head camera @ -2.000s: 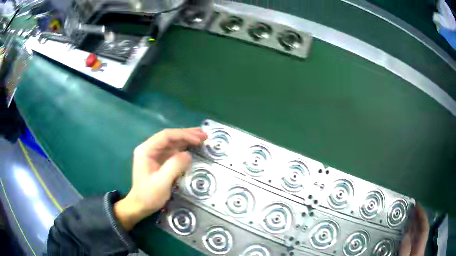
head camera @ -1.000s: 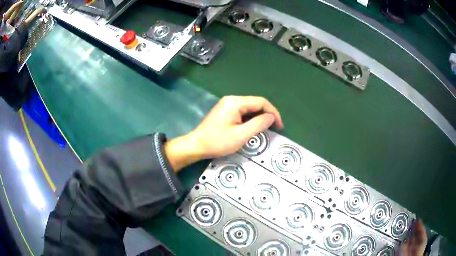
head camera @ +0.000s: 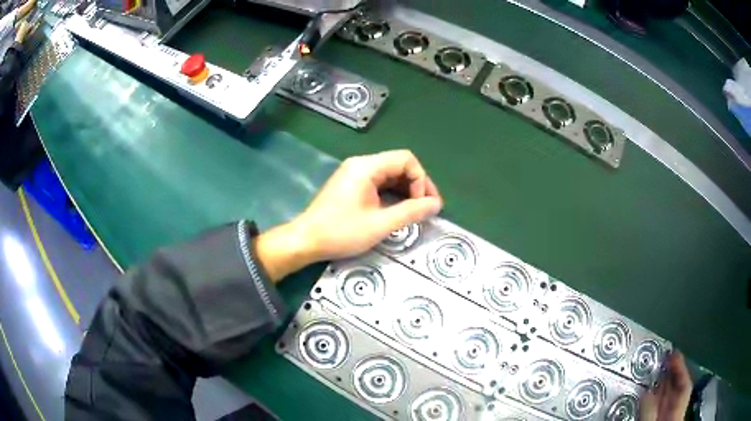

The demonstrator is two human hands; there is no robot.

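Observation:
Silver three-cavity fixtures point(head camera: 476, 349) lie edge to edge on the green surface in several rows, two end to end in the upper rows. Their ringed recesses face up. My left hand point(head camera: 362, 205), bare with a dark sleeve, is curled over the left end of the farthest row, thumb and fingers close together at its corner and partly covering the first recess. What lies under the fingers is hidden. My right hand point(head camera: 669, 390) is at the right end of the rows, cut off by the bottom edge. Its fingertips are against the fixture ends; its grip is not clear.
A white-framed machine with a red button point(head camera: 194, 66) stands at upper left. A fixture point(head camera: 333, 92) lies partly under it. Darker-ringed fixtures point(head camera: 557, 110) lie along the pale strip point(head camera: 659, 140). A white-and-blue cloth point(head camera: 739, 100) is at far right. Another person's hand point(head camera: 25, 31) shows at far left.
My left hand has gone from beside the fixtures' left ends to over the farthest row's end. The fixtures farther out have shifted right relative to the machine, and one shows more from under it.

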